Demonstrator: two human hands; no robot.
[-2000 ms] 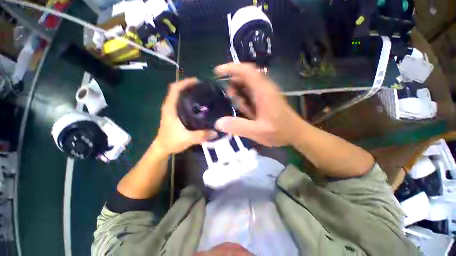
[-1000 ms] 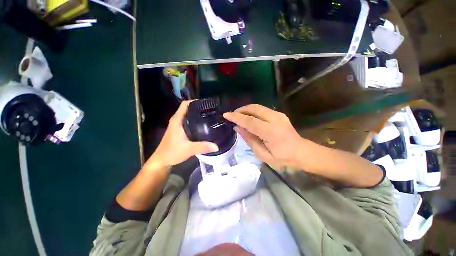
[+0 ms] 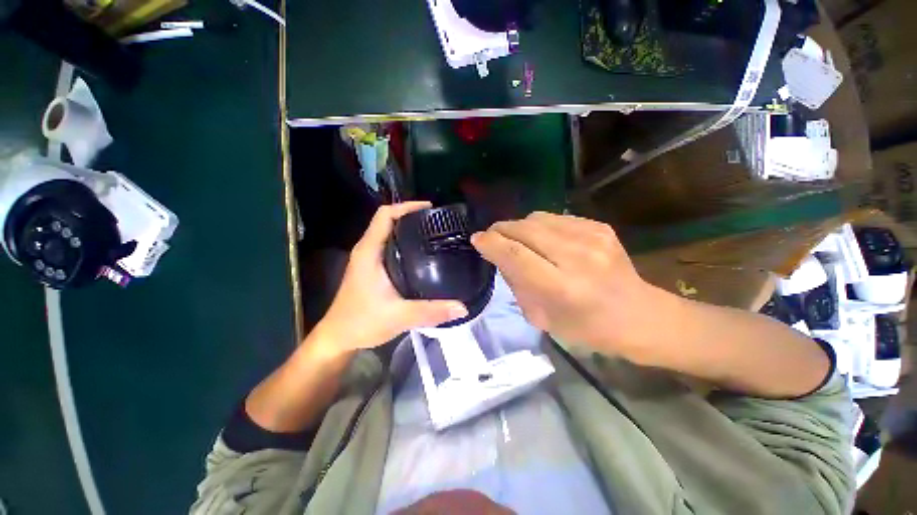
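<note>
A dome camera with a black ball (image 3: 434, 264) and a white bracket (image 3: 478, 385) is over my lap. My left hand (image 3: 377, 292) holds the ball, with its fingers behind the far side and its thumb along the near side. A ribbed patch and a slot show on top of the ball. My right hand (image 3: 573, 277) is at the right edge of the slot, with thumb and fingertips pinched together. Whether a tiny part is between the fingertips cannot be seen.
Another dome camera (image 3: 62, 233) lies on the left bench below a white roll (image 3: 72, 123). A third camera (image 3: 473, 35) is cut off at the top. A white strip (image 3: 749, 75) hangs over the bench edge (image 3: 523, 113). Several cameras sit in a carton (image 3: 827, 241) at right.
The view has shifted down from the benches to the lap. The ball has been turned, so its ribbed patch and slot face up. My right hand has closed its fingertips at the slot.
</note>
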